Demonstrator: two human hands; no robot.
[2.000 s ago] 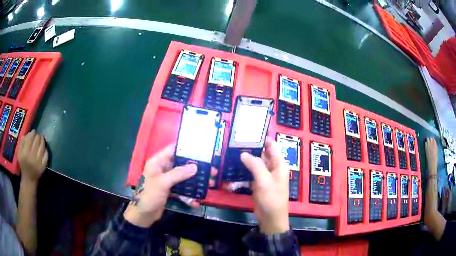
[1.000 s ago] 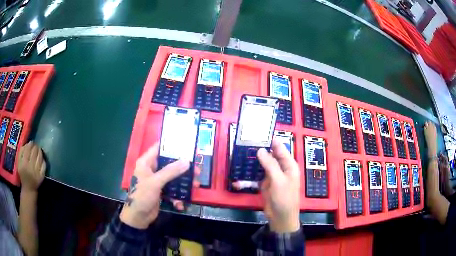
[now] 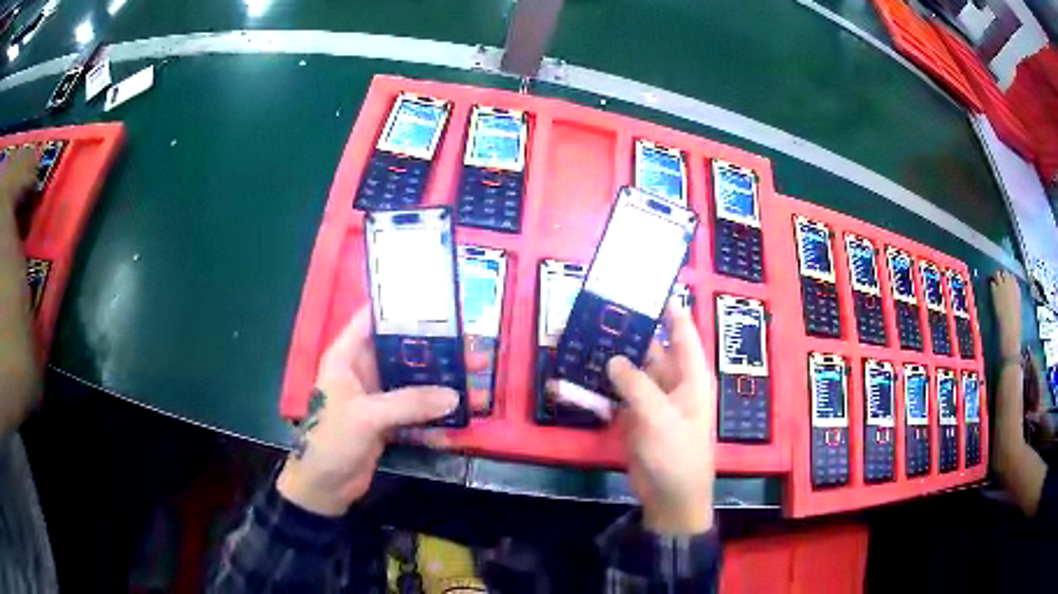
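Note:
My left hand [image 3: 360,406] holds a black phone [image 3: 414,308] upright, its screen bright white, the thumb on the lower keypad. My right hand [image 3: 664,406] holds a second phone [image 3: 627,290] with a bright white screen, its top tilted to the right, the thumb on the lower keypad. Both phones are above a red phone tray [image 3: 332,302]. The tray holds several phones with lit blue or white screens. An empty tray pocket [image 3: 580,157] shows in its top row. The held phones and hands partly hide the lower row.
A second red tray [image 3: 801,493] full of phones adjoins on the right. Another tray [image 3: 87,186] lies at far left, with a person's arm [image 3: 14,290] over it. Another arm [image 3: 1012,395] is at far right. White cards [image 3: 128,88] lie upper left. A spare red tray [image 3: 801,563] is below the bench.
The right phone has tilted to the right and moved slightly right. Both thumbs have moved lower on the keypads. The person's arm at left has reached over the left tray.

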